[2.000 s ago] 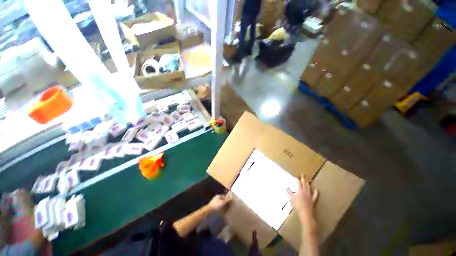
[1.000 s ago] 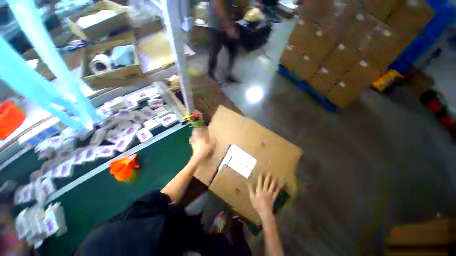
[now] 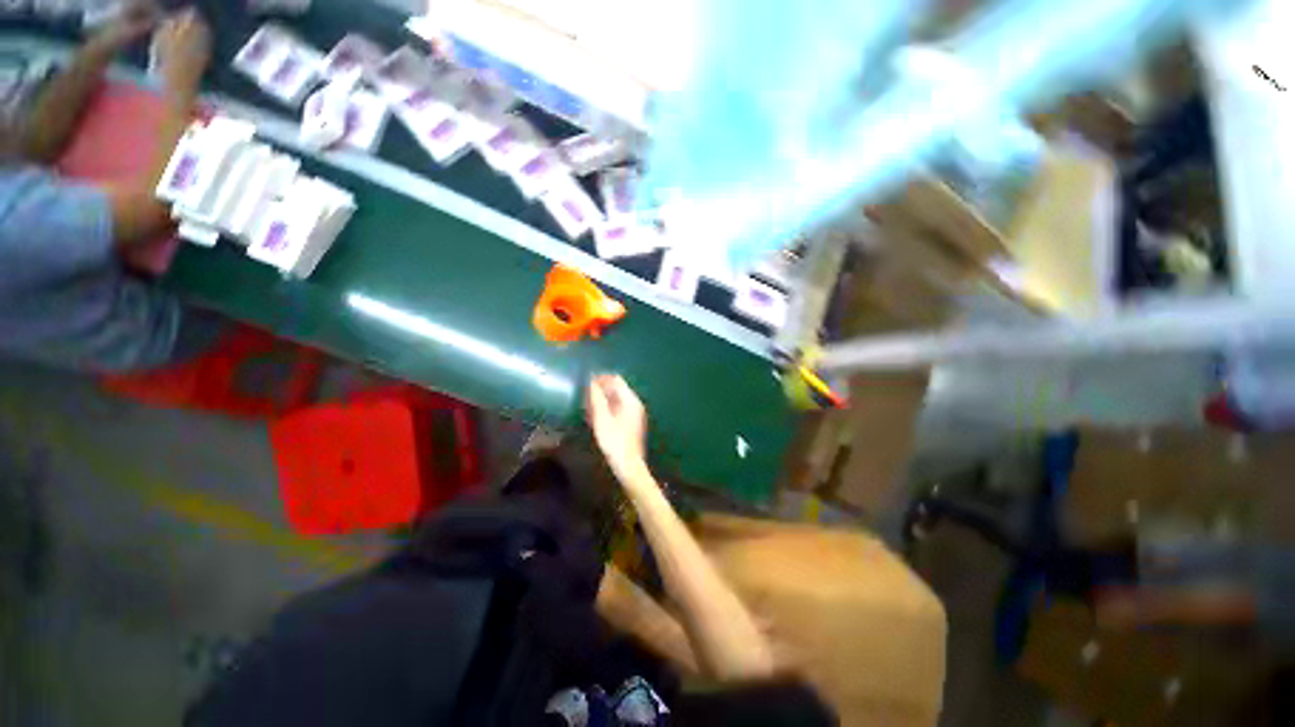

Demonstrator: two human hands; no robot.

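Observation:
The orange tape dispenser [image 3: 572, 305] lies on the green tabletop [image 3: 440, 305]. My right hand [image 3: 616, 415] is just below it at the table's near edge, fingers bent and blurred; I cannot tell if it touches the dispenser's dark lower part. My left forearm passes behind my right one towards the brown shipping carton [image 3: 852, 611], and my left hand is hidden. The carton stands at the lower right, beside the table, its top partly covered by my arm. Small white product boxes [image 3: 256, 192] stand in a group at the table's left.
Loose product boxes [image 3: 440, 121] lie beyond the metal rail. Another person's arms [image 3: 178, 85] are at the far left. A red stool [image 3: 348, 462] is below the table. Scissors [image 3: 820, 385] hang at the table corner. Pale blue film [image 3: 838, 128] hangs across the upper right.
The view has swung left. My right hand has left the carton and moved near the tape dispenser. My left hand, earlier on the carton by the table corner, is now hidden.

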